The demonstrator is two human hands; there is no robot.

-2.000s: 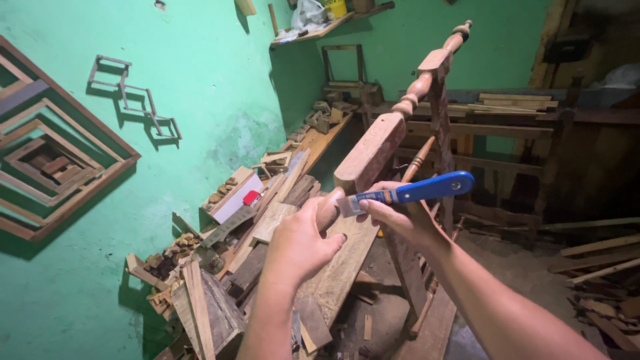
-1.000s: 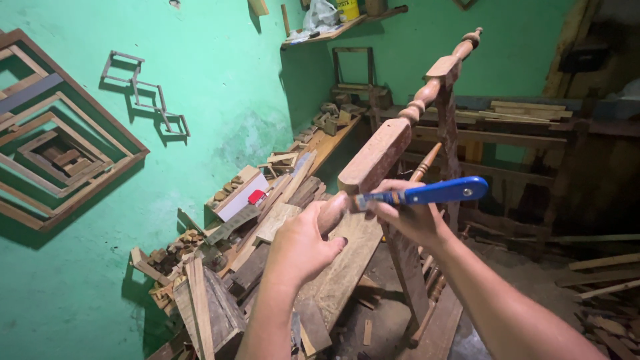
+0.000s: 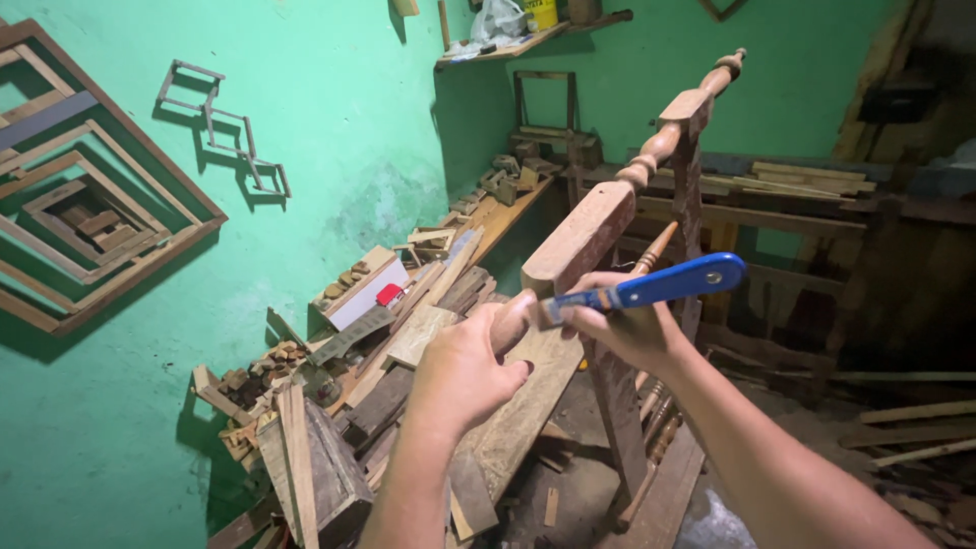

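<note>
A turned wooden post (image 3: pixel 585 229) with square blocks and rounded beads slants from the middle toward the upper right, resting on a wooden stand (image 3: pixel 688 198). My left hand (image 3: pixel 469 362) is wrapped around its near, rounded end. In my right hand (image 3: pixel 625 324) is a blue-handled scraper (image 3: pixel 679 278), its handle pointing right. The scraper's blade end lies at the post's near end, just right of my left fingers; the blade is blurred, and whether it touches the wood I cannot tell. Behind my right hand a slender turned spindle (image 3: pixel 654 248) sticks up.
Wood offcuts (image 3: pixel 381 396) crowd the bench (image 3: pixel 499 225) along the green wall. A long board (image 3: pixel 526 404) lies below my hands. Nested wooden frames (image 3: pixel 114 175) hang at left. A shelf (image 3: pixel 518 47) holds a plastic bag and yellow container. Loose strips (image 3: pixel 915 435) lie at right.
</note>
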